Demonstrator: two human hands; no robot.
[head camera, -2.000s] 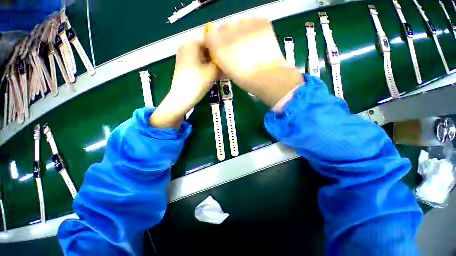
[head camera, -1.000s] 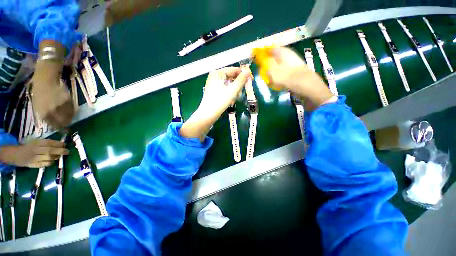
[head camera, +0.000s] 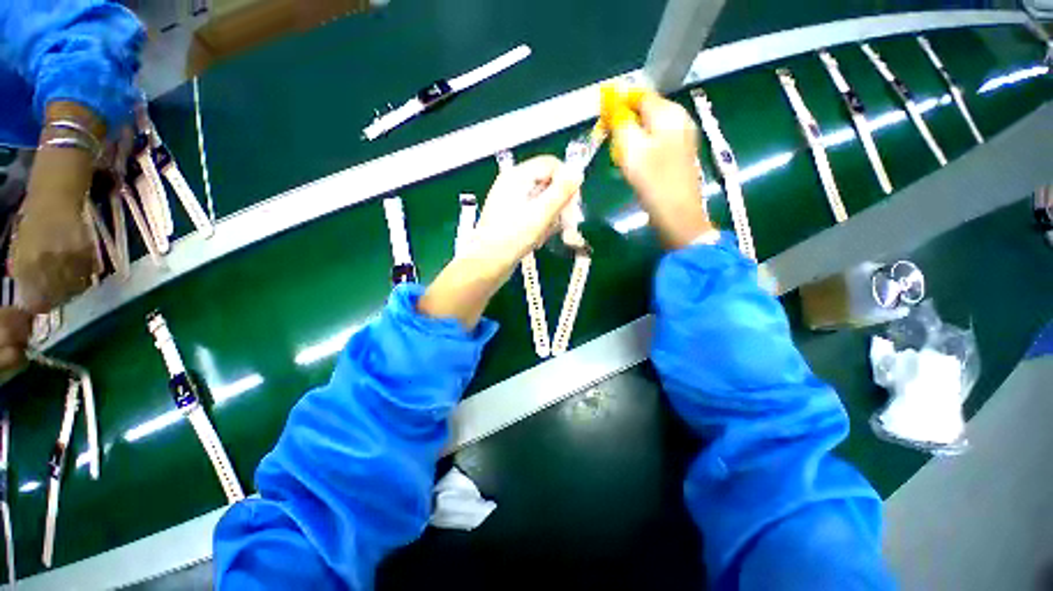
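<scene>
My left hand (head camera: 502, 225) pinches the upper strap of a pale pink watch (head camera: 573, 289) over the belt. Its dark face is just below my fingers and its holed strap hangs toward the near rail. My right hand (head camera: 661, 162), with yellow finger cots (head camera: 624, 106), is at the strap's shiny upper end; blur hides whether its fingers grip it. A second watch strap (head camera: 534, 303) lies close beside, its upper part behind my left hand.
The green conveyor belt (head camera: 295, 289) carries spaced watches on both sides. One watch (head camera: 434, 95) lies on the far bench. Another person's hand (head camera: 55, 248) is at far left by a watch pile. A white scrap (head camera: 460, 503), brown box (head camera: 827, 303) and plastic bag (head camera: 926, 387) are on the near bench.
My hands have parted since the earliest frame, and the right is now at the strap end. Another person's arms entered at left. Watches and bench items have shifted left in view since one second ago.
</scene>
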